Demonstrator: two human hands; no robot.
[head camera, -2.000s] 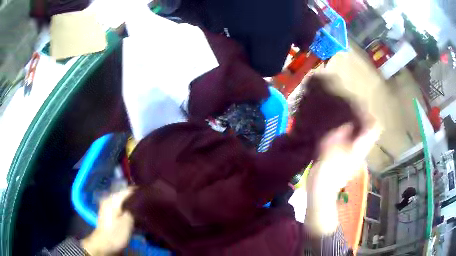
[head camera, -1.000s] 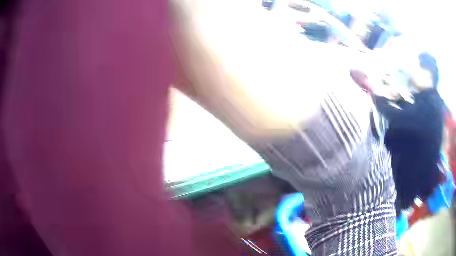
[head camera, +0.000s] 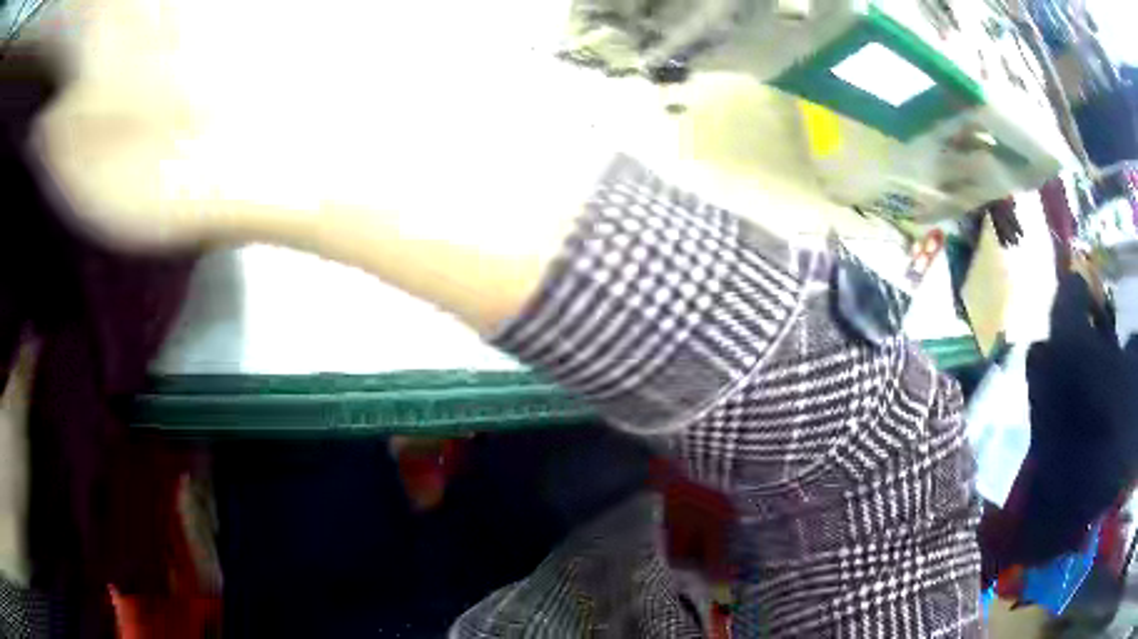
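Note:
My right hand (head camera: 119, 175) is at the far left, washed out by glare, with its checked sleeve crossing the view from the right. Dark maroon cloth (head camera: 94, 337) hangs down beside and below the hand at the left edge, in front of the table's green edge. The fingers are not clear, so I cannot tell how they hold the cloth. My left hand is not in view; a bit of checked cloth shows in the bottom left corner.
The sewing machine (head camera: 948, 125) with a green panel and lit display stands at upper right. Orange-red snips (head camera: 924, 256) lie near it. The white table (head camera: 362, 325) has a green edge strip (head camera: 374, 406). An orange-red basket (head camera: 169, 612) is at lower left.
The view has swung from the side baskets to the table and machine. The maroon cloth, large and close a second ago, is now at the far left. My right arm reaches left across the table.

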